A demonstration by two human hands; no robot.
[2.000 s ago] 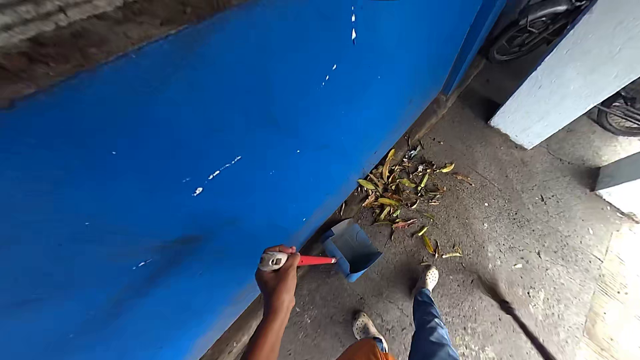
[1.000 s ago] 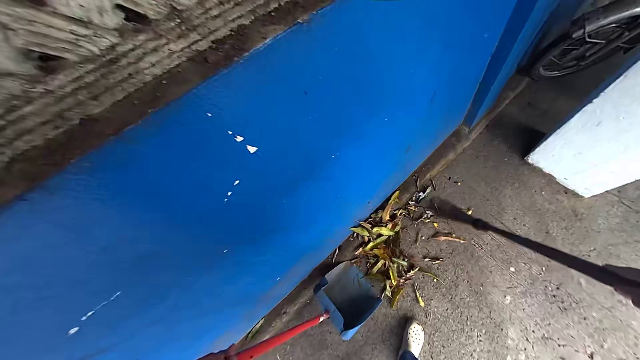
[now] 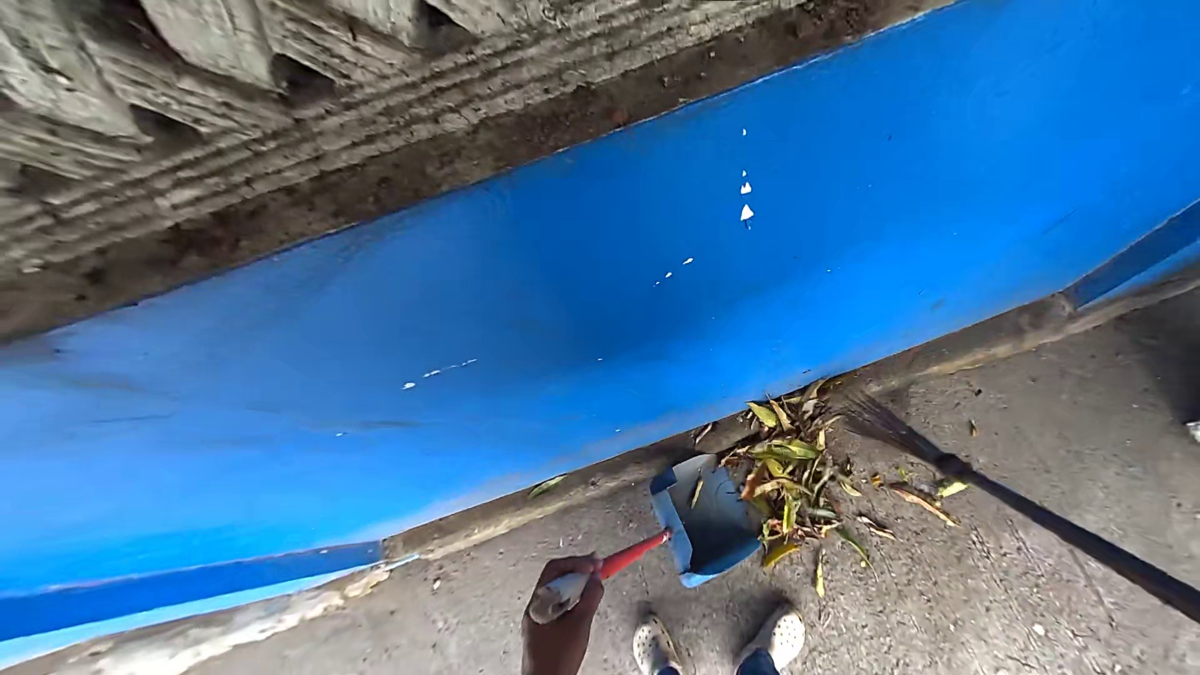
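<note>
My left hand [image 3: 565,600] is closed around the red and white handle of a blue dustpan [image 3: 717,516] at the lower middle. The dustpan lies on the concrete beside the wall's foot, its mouth facing right, with a leaf inside. A pile of yellow, green and brown leaves [image 3: 792,469] touches its open edge. From the right edge a long-handled broom [image 3: 947,461] reaches in, its bristles at the pile's right side. My right hand is outside the view, so its hold on the broom cannot be seen.
A blue painted wall [image 3: 562,300] runs diagonally across the view, with rough grey masonry [image 3: 281,112] above it. A low concrete ledge [image 3: 600,483] follows its foot. Two feet in light clogs [image 3: 778,637] stand below the dustpan on the concrete floor [image 3: 975,600].
The broom's bristles, away from the leaves two seconds ago, are now beside them. The leaves have gathered closer to the dustpan's mouth. The view has shifted markedly.
</note>
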